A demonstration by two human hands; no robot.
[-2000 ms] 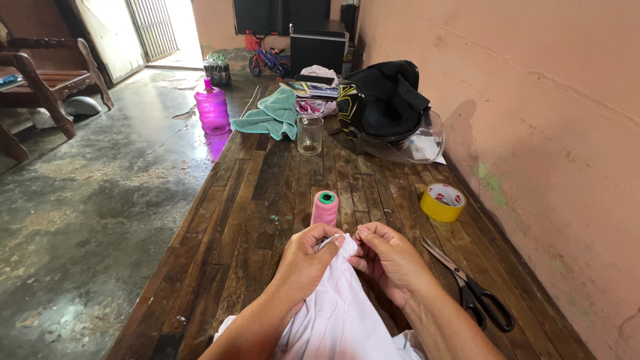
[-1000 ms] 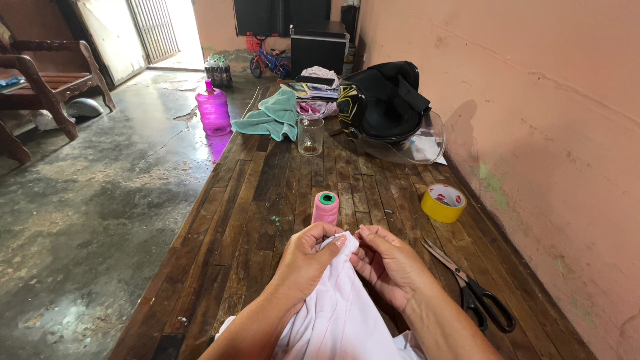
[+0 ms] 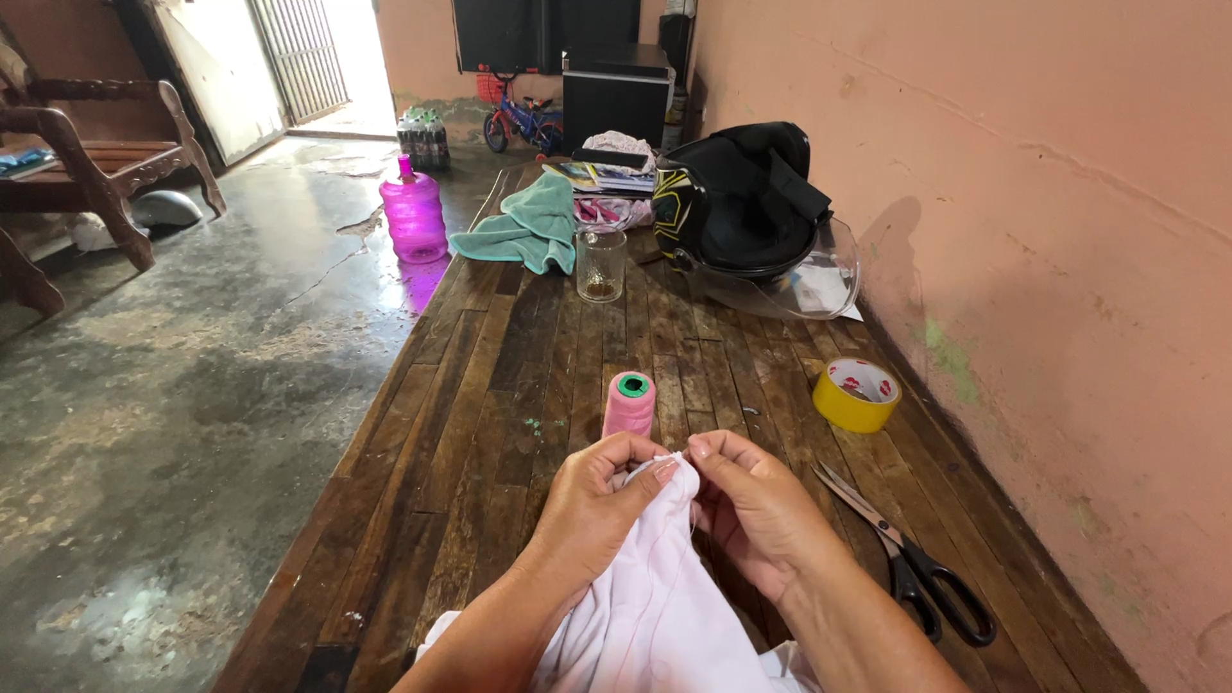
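White fabric (image 3: 645,616) bunches up between my forearms, its upper edge pinched by my left hand (image 3: 589,510) between thumb and fingers. My right hand (image 3: 760,510) has its thumb and index fingertips together right beside that edge; whether a needle is between them is too small to tell. A thin pink thread runs down over the cloth. Just beyond my hands a cone of pink thread (image 3: 628,409) with a green core stands upright. Black-handled scissors (image 3: 905,553) lie to the right of my right hand, blades slightly apart. Past them is a roll of yellow tape (image 3: 855,397).
Farther along the wooden table (image 3: 481,433) are a glass jar (image 3: 601,269), a teal cloth (image 3: 525,226), a stack of magazines (image 3: 602,180) and a black helmet (image 3: 741,202) with a clear visor. A pink wall borders the right side. A pink water jug (image 3: 414,214) stands on the floor.
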